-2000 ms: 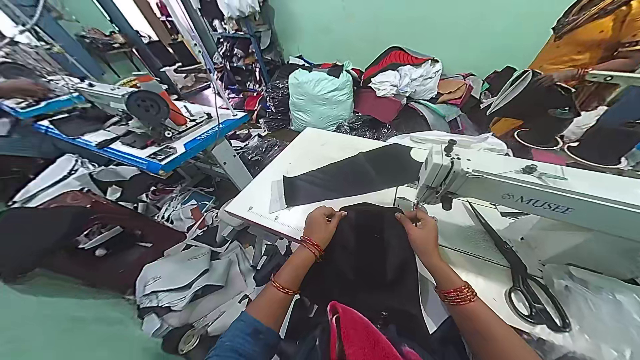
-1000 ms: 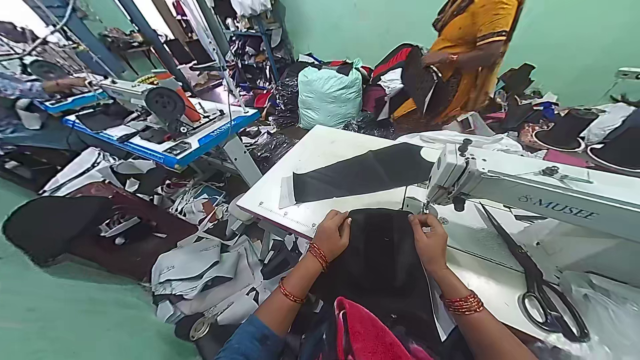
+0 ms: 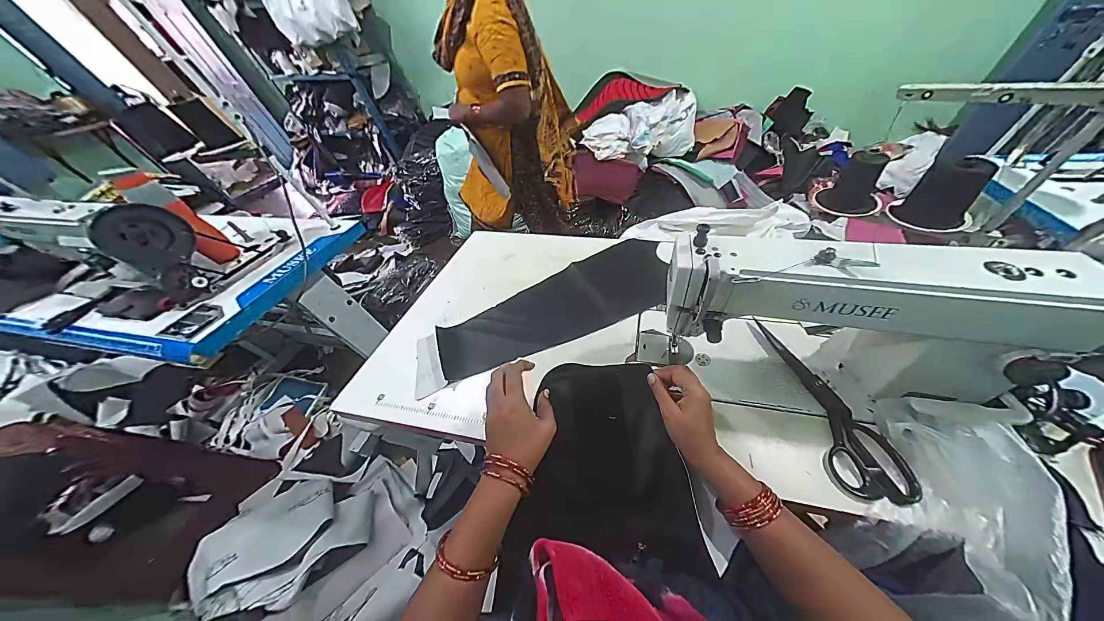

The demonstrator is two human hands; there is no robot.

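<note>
A black fabric piece (image 3: 608,431) hangs over the near edge of the white sewing table (image 3: 492,259), its top edge near the needle of a Musee sewing machine (image 3: 819,293). My left hand (image 3: 520,414) rests at its upper left edge, fingers apart at the top; whether they grip it is unclear. My right hand (image 3: 683,410) pinches its upper right corner between thumb and fingers, just below the presser foot (image 3: 674,348). Behind them a long dark fabric strip (image 3: 552,306) lies flat across the table. Black-handled scissors (image 3: 849,431) lie right of my right hand.
Clear plastic sheeting (image 3: 975,483) lies at the right. Grey and white fabric pieces (image 3: 285,535) are heaped at the lower left. Another sewing machine (image 3: 103,233) stands on a blue-edged table at the left. A person in yellow (image 3: 496,112) stands behind the table, near piled cloth.
The person in yellow has moved from the right side to behind the table's far left corner. My hands stay at the top of the black fabric; the left hand's fingers look more spread.
</note>
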